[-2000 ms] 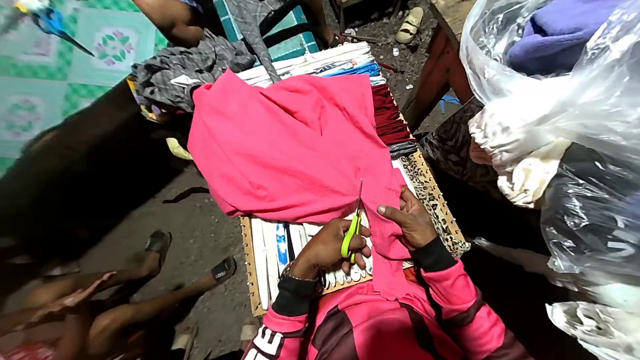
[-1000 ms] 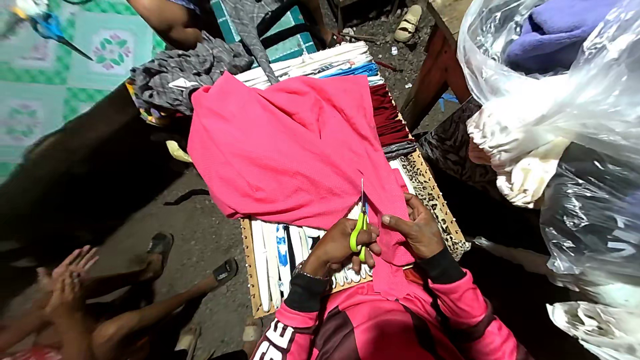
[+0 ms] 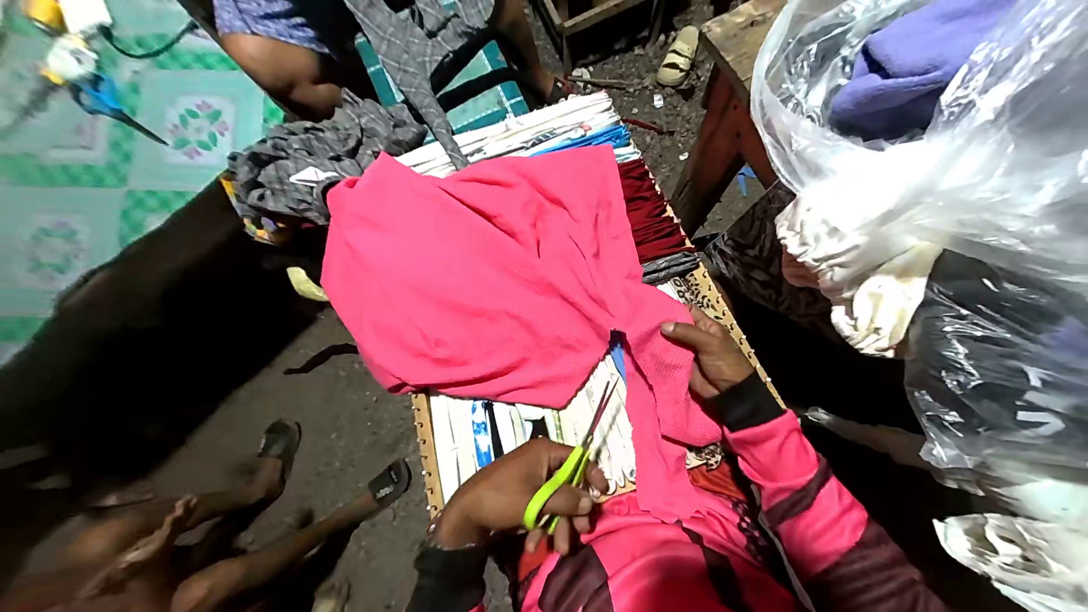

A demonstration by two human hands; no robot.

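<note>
A large pink cloth (image 3: pixel 484 272) lies over a wooden frame (image 3: pixel 422 442) strung with fabric strips (image 3: pixel 595 425). A slit runs up the cloth from its near edge, and a partly separated strip hangs at its right side. My right hand (image 3: pixel 718 353) pinches the strip's upper right part between thumb and fingers. My left hand (image 3: pixel 527 493) is closed around the green handles of a pair of scissors (image 3: pixel 565 484); the blades point up over the white strips, just below the slit and apart from the cloth.
Grey plaid cloth (image 3: pixel 340 153) is bunched at the frame's far left corner. Clear plastic bags with cloth (image 3: pixel 1003 340) stand at the right. Blue scissors (image 3: pixel 106 98) lie on a green patterned covering (image 3: pixel 178 170). Another person's legs (image 3: pixel 280 544) show at the lower left.
The left hand with the scissors has moved down from the pink cloth. The slit now gapes, and white strips show through it. My right hand has shifted slightly up with the cloth.
</note>
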